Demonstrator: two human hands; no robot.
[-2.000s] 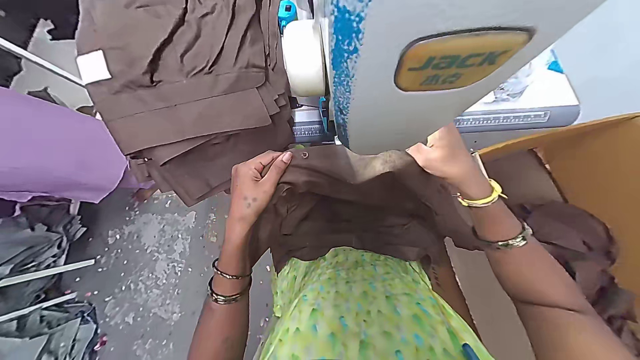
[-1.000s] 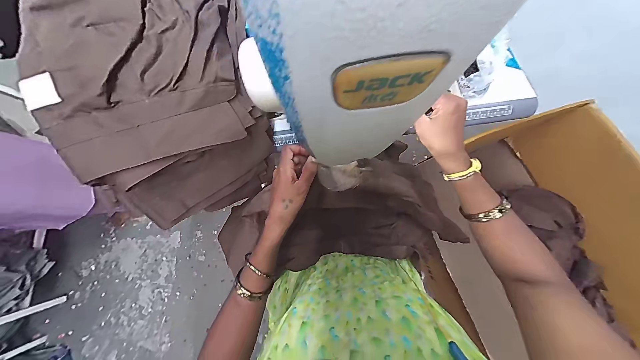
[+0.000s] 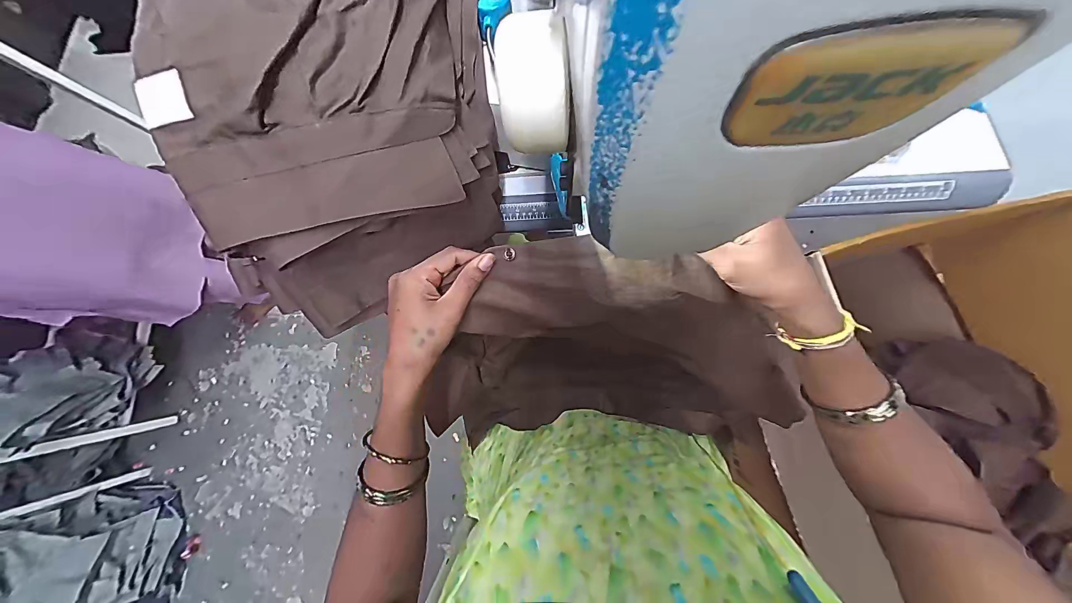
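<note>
A brown fabric piece [image 3: 578, 301] is stretched between my hands, just below the head of a Jack sewing machine [image 3: 712, 167]. My left hand [image 3: 440, 297] pinches its upper left edge between thumb and fingers, beside a small round metal snap or eyelet [image 3: 509, 254]. My right hand [image 3: 766, 264] grips the upper right edge near the machine head's lower side; some fingertips are hidden. The lower part of the cloth hangs in folds over my lap, against green patterned clothing [image 3: 620, 511].
Stacked brown fabric pieces [image 3: 335, 176] with a white tag lie left of the machine. A cardboard box [image 3: 988, 276] holding crumpled brown cloth [image 3: 963, 394] stands at right. Purple fabric [image 3: 84, 226] and bundled grey cloth [image 3: 75, 536] are at far left.
One second ago my right hand was raised off the cloth, beside the machine head; now it grips the cloth's right edge. The cloth is spread wider between both hands. The view has shifted.
</note>
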